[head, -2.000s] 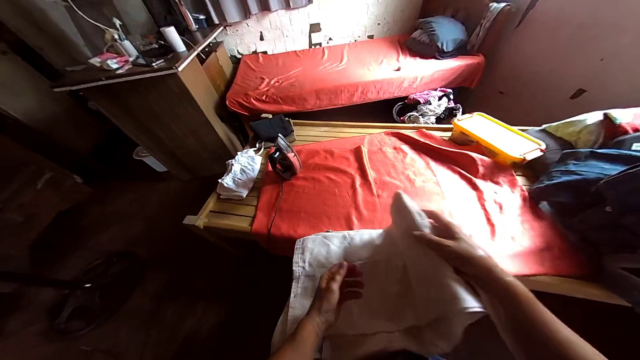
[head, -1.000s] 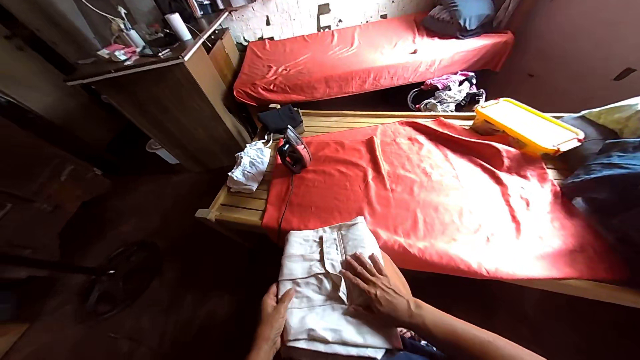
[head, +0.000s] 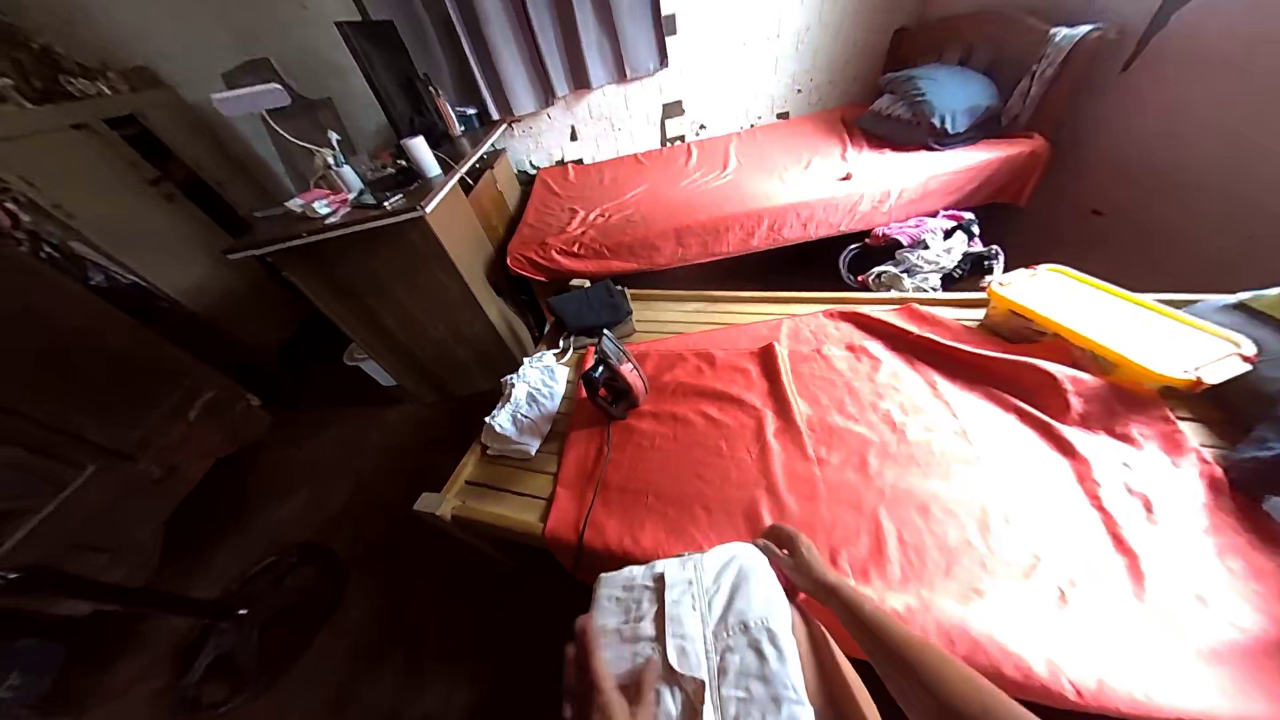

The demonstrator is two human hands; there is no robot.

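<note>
A folded white garment (head: 725,625) lies across my lap at the bottom of the head view. Over its left part is my left hand (head: 605,680), blurred, with the fingers spread. My right hand (head: 790,555) is at the garment's upper right corner; whether its fingers pinch the cloth is not clear. Beyond them a red cloth (head: 700,460) covers much of a slatted wooden bed frame (head: 500,500). A clothes iron (head: 614,378) stands upright on the cloth's left edge, its cord trailing toward me. Beside it lie a folded white garment (head: 527,403) and dark folded clothes (head: 590,308).
A yellow-rimmed plastic box (head: 1120,325) sits at the slatted frame's right. Behind is a red-covered bed (head: 700,205) with a pillow (head: 935,100). A basket of clothes (head: 925,255) stands between. A wooden desk (head: 390,290) is at left, a pedestal fan (head: 250,620) at lower left.
My right hand has moved from the top of the folded white garment to its upper corner. Two seconds ago the garment was spread wider and partly lifted. The view has shifted.
</note>
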